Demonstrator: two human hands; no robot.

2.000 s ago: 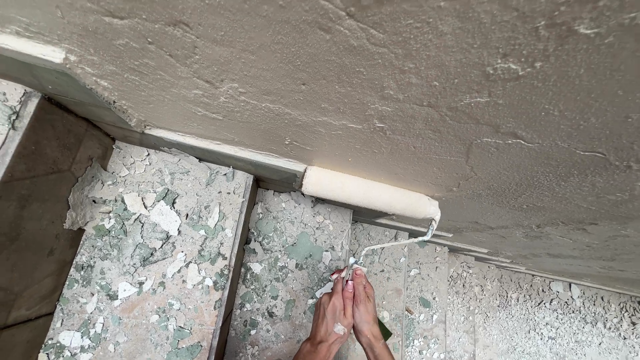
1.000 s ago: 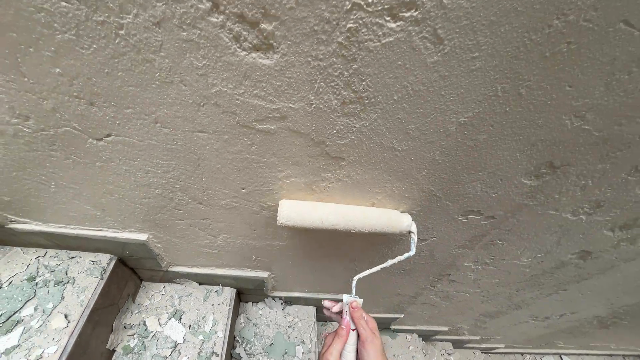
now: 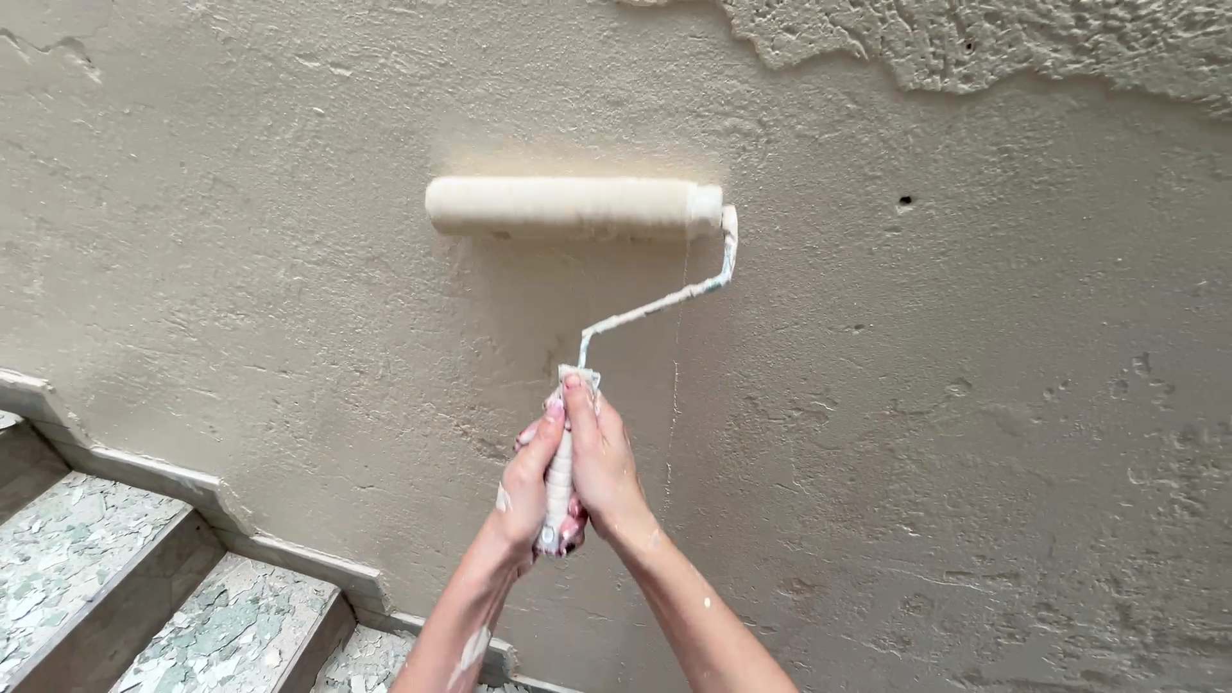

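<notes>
A paint roller with a cream-coloured cover (image 3: 568, 205) lies level against the plastered wall (image 3: 866, 385), in the upper middle of the head view. Its bent, paint-crusted metal frame (image 3: 659, 306) runs from the cover's right end down to the handle (image 3: 558, 481). Around that handle, my left hand (image 3: 527, 481) is closed from the left and my right hand (image 3: 602, 457) from the right, both thumbs pointing up. White paint spots mark both forearms. The wall around the cover looks damp and grey-beige.
Stairs (image 3: 221, 616) covered with loose paint flakes descend from the left towards the bottom middle. A stepped stone skirting (image 3: 159, 474) follows them along the wall. Rough, raised plaster (image 3: 962, 48) edges the top right, with a small hole (image 3: 905, 200) below it.
The roller and both hands have moved up the wall, away from the stair skirting. The view has tilted up, now showing the rough plaster at the top. Both hands still grip the handle.
</notes>
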